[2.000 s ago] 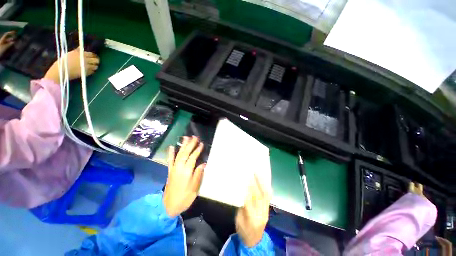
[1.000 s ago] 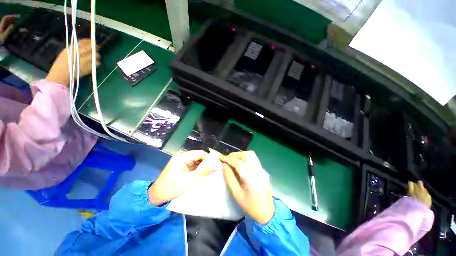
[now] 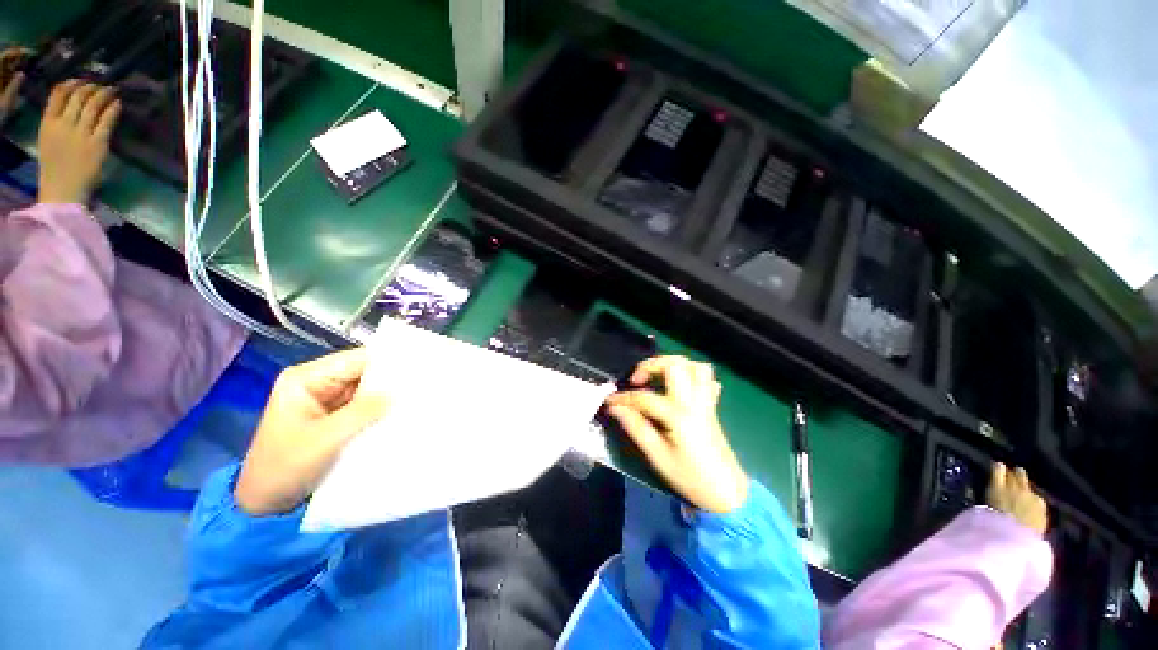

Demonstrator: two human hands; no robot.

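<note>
A white paper sheet (image 3: pixel 464 425) is held up over the bench's front edge and my lap. My left hand (image 3: pixel 305 432) grips its left side. My right hand (image 3: pixel 673 419) has its fingertips at the sheet's right corner, thumb and finger pinched there. Behind the sheet, dark smartphones (image 3: pixel 612 340) lie on the green bench, partly hidden by the sheet and my right hand. A shiny film-covered phone (image 3: pixel 425 277) lies to their left.
A black foam tray (image 3: pixel 578 210) holds phones behind. A pen (image 3: pixel 801 470) lies at right. A black block with white label (image 3: pixel 361 146) and white cables (image 3: pixel 258 165) are at left. Pink-sleeved people (image 3: pixel 57 330) work on both sides. A white sheet (image 3: pixel 1054 140) hangs upper right.
The sheet has risen from my lap and spread out to the left. My hands, together a second ago, have moved apart. The left neighbour's hand has moved left.
</note>
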